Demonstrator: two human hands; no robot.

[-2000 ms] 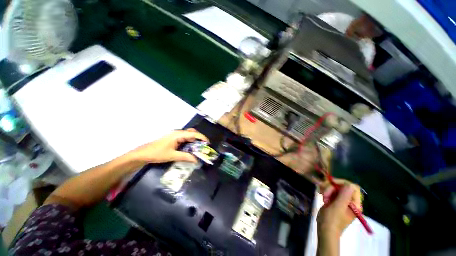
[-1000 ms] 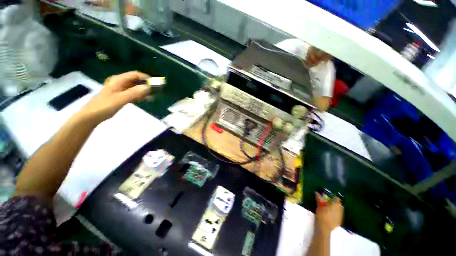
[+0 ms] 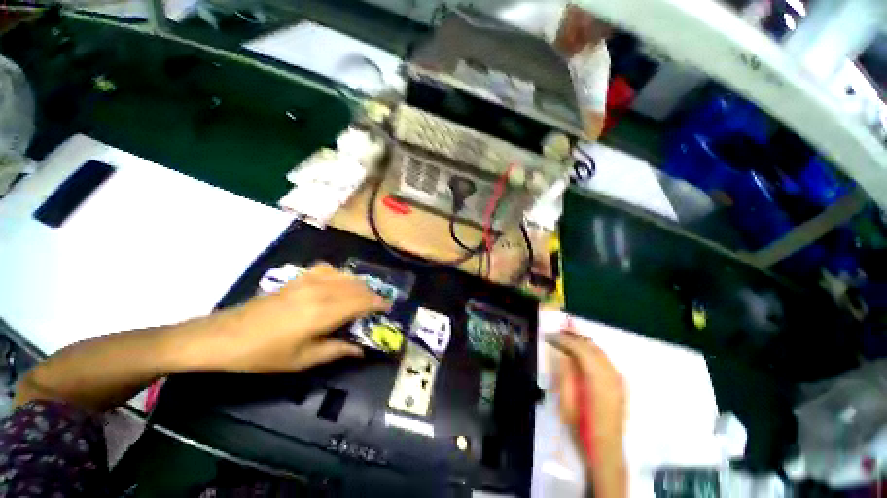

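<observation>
My left hand (image 3: 301,321) is over the left part of the black panel (image 3: 263,409), with its fingertips on a small dark unit with a bright yellow part (image 3: 384,337). The unit is beside a cream socket strip (image 3: 412,382) with a white rounded adapter (image 3: 430,331) at its top. My left hand hides most of another strip. My right hand (image 3: 591,394) is at the panel's right edge over a white sheet, blurred, with a red pen-like tool (image 3: 585,413) in it.
A grey-beige instrument (image 3: 477,146) with black and red leads stands on a brown board (image 3: 428,233) behind the panel. A green circuit board (image 3: 496,336) lies on the panel's right. A phone (image 3: 75,193) lies on the left white sheet (image 3: 146,243). A person's arm (image 3: 588,83) shows behind.
My left hand has come from above the green bench top down to the black panel with the unit. My right hand has moved in to the panel's right edge. The view has shifted.
</observation>
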